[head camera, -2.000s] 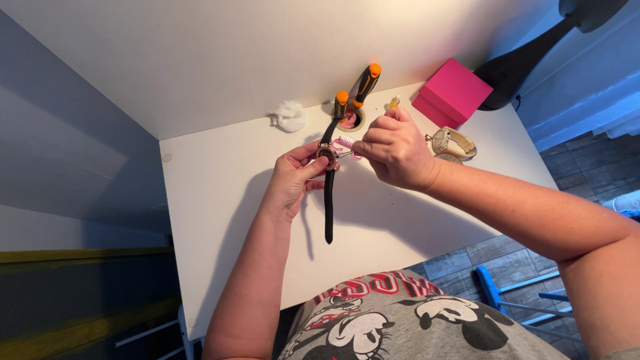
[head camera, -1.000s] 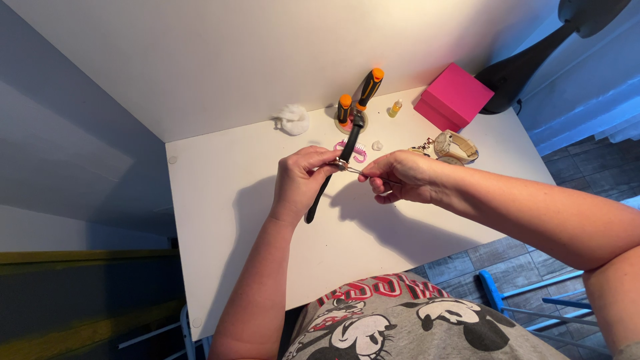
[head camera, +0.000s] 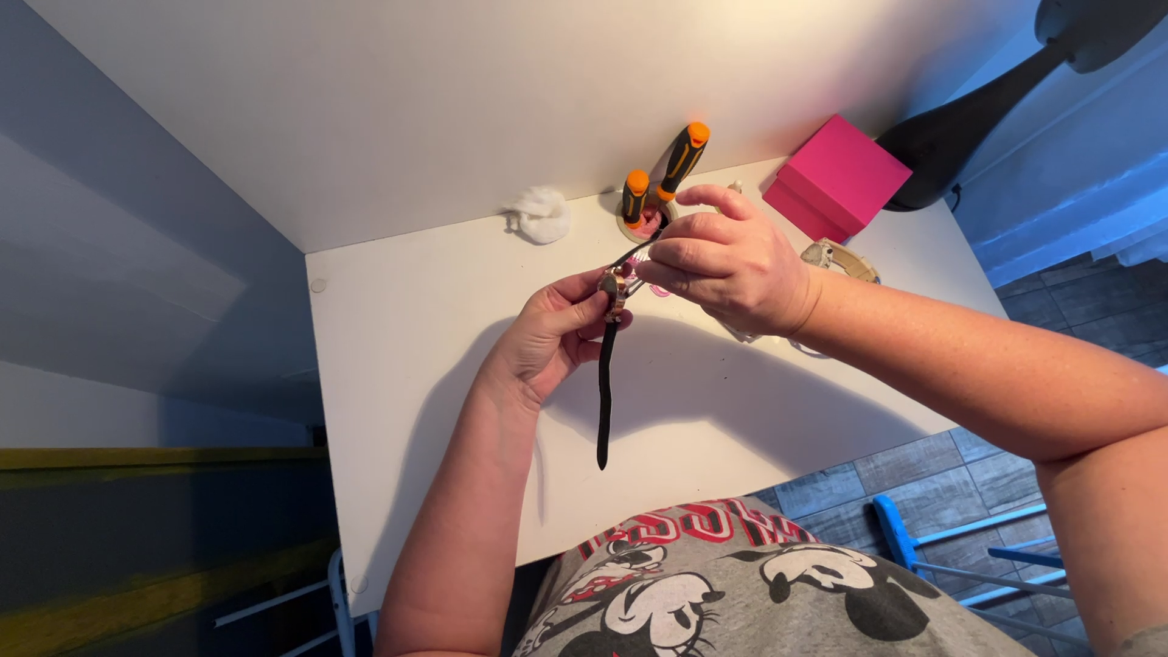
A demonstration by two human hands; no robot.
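Note:
A wristwatch (head camera: 613,286) with a rose-gold case and a black strap (head camera: 605,392) is held by its case between the thumb and fingers of my left hand (head camera: 566,327). One strap half hangs down toward me; the other points up and away. My right hand (head camera: 725,265) is at the right side of the case, its fingers pinched around a thin metal tool (head camera: 638,285), mostly hidden by the fingers. The tool's tip is by the case edge; whether it touches cannot be told.
Two black-and-orange screwdriver handles (head camera: 683,160) stand in a small round holder (head camera: 631,234) near the wall. White cotton wool (head camera: 540,216) lies left of them. A pink box (head camera: 839,178), a black lamp base (head camera: 931,151) and a beige-strapped watch (head camera: 849,260) are at the right on the white table (head camera: 438,301).
The watch has turned in my left hand, and its lower strap half hangs more freely than a second ago. My right hand has risen and now hides part of the table behind it.

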